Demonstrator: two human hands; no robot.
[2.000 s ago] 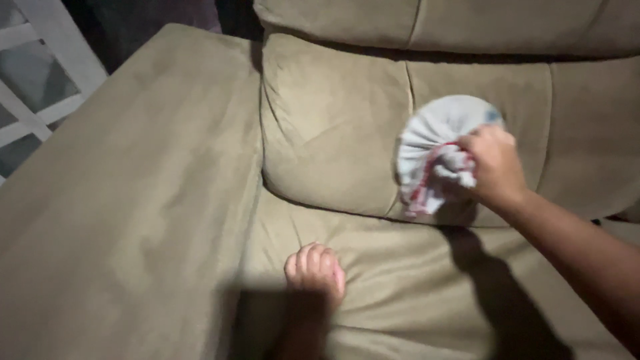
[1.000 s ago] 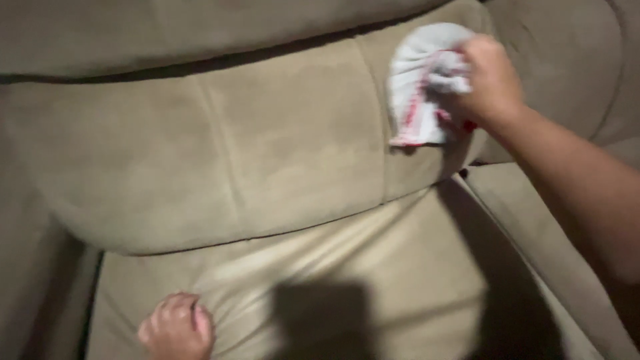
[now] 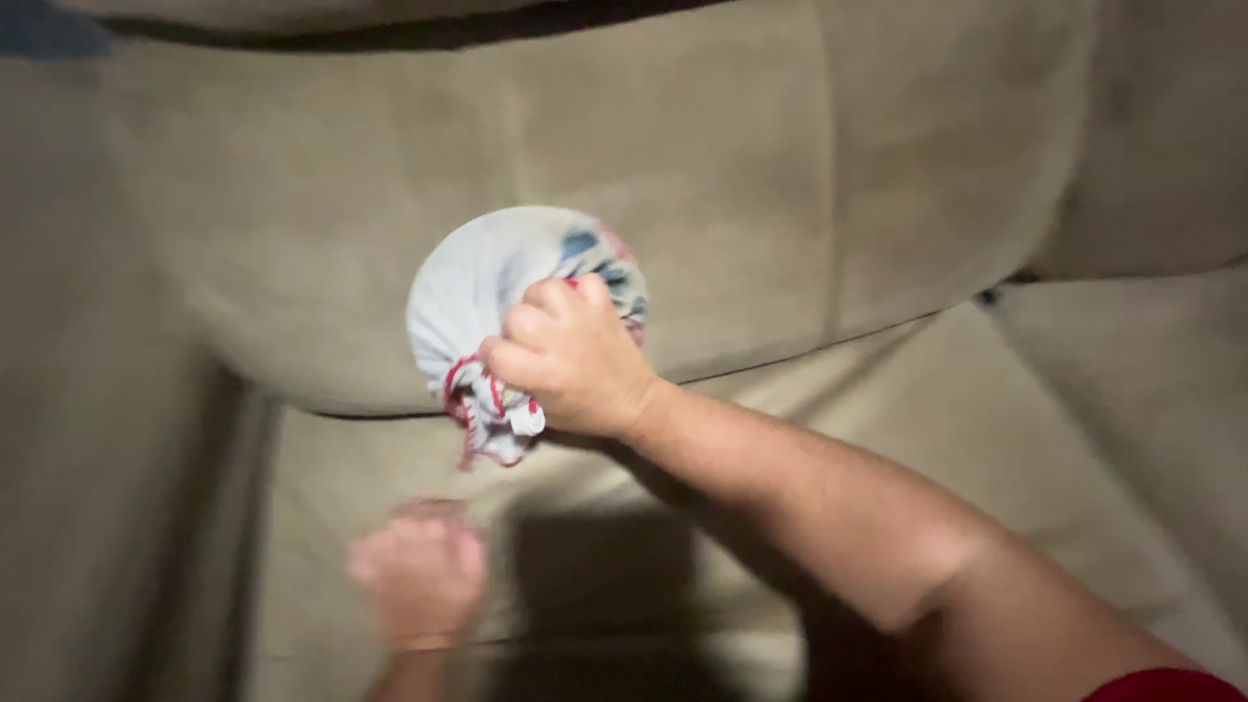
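My right hand (image 3: pixel 575 356) grips a round, flat thing wrapped in white cloth (image 3: pixel 473 283). The cloth has a red stitched edge and a blue and pink print, and its gathered end hangs below my fingers. This bundle lies against the beige backrest cushion (image 3: pixel 682 195) of a sofa, left of its middle. What is inside the cloth is hidden. My left hand (image 3: pixel 419 570) is over the left part of the seat cushion (image 3: pixel 322 517), below the bundle. It is blurred, its fingers look curled, and nothing shows in it.
A sofa armrest (image 3: pixel 88 390) rises on the left. At the right, another backrest section (image 3: pixel 1160 146) and seat section (image 3: pixel 1160 390) adjoin, with a dark gap at the seam. Shadows of my arm and of a squarish shape fall across the seat.
My right hand has moved the cloth bundle from the right end of the backrest cushion back toward its left part. The bundle's printed side shows more now. The view has shifted.
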